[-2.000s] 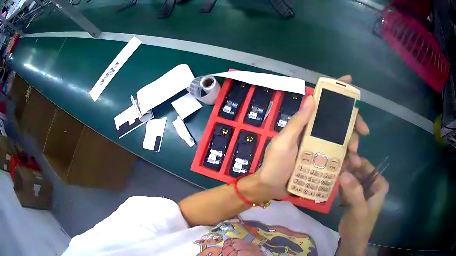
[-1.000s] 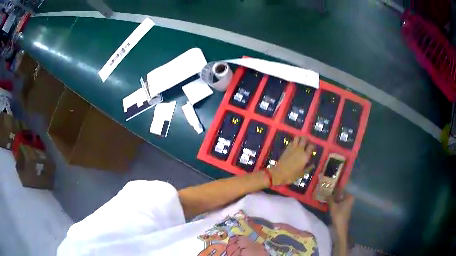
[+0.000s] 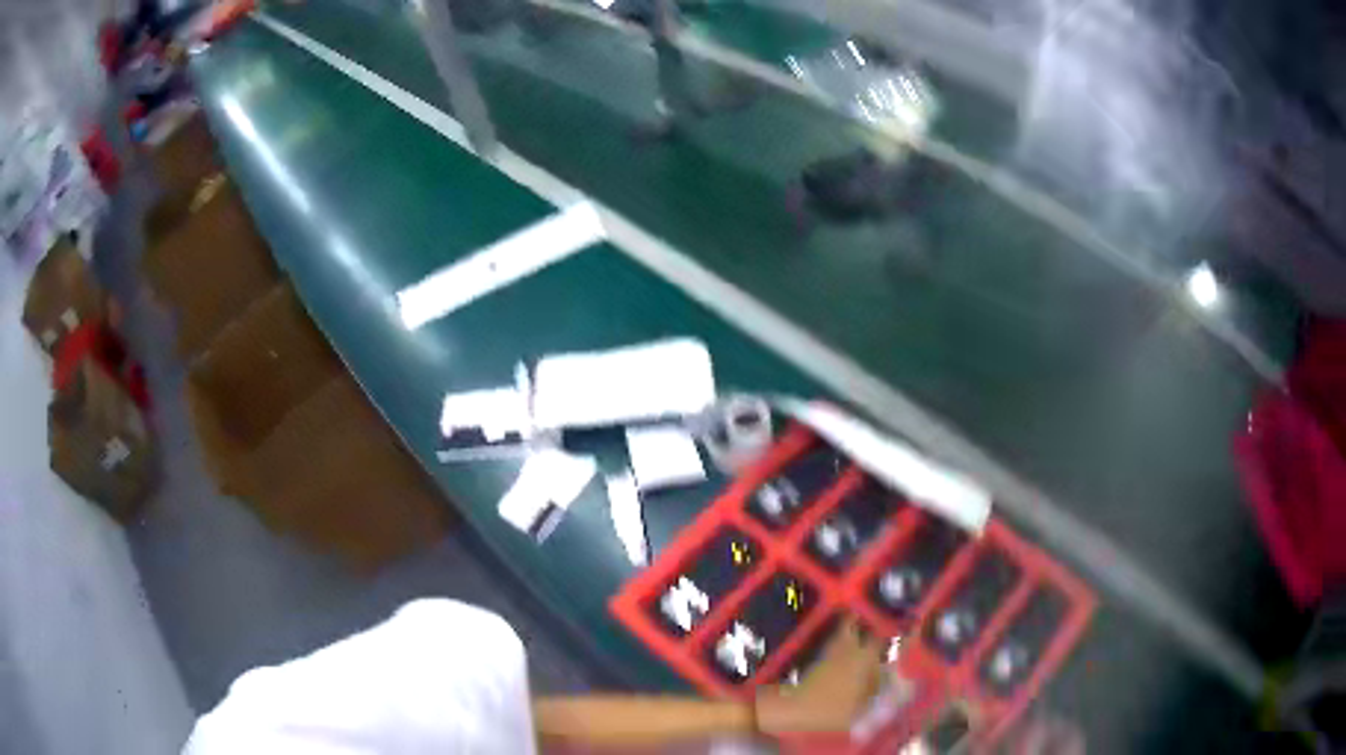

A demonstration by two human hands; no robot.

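Note:
The red tray [image 3: 660,593] lies on the green bench, blurred, with black phone backs [image 3: 768,627] bearing white labels and yellow spots in its pockets. The gold phone [image 3: 940,730] shows in part at the bottom edge, at the tray's near right pocket. My left hand [image 3: 827,690] is over the near row of the tray; its fingers are blurred, and whether it grips anything is unclear. My right hand [image 3: 1051,738] is only a blurred, cut-off patch beside the gold phone. No tweezers can be made out.
A label roll [image 3: 744,428] with a white strip [image 3: 901,469] runs along the tray's far edge. Backing paper [image 3: 623,387] and sticker pieces [image 3: 546,491] lie left of it. A marked strip [image 3: 502,267] lies farther off. Cardboard boxes [image 3: 295,428] stand at left, a pink-red basket [image 3: 1292,487] at right.
The gold phone went from my left hand into the near right pocket by one second ago. The view has since swung, putting the tray and hands lower in the picture.

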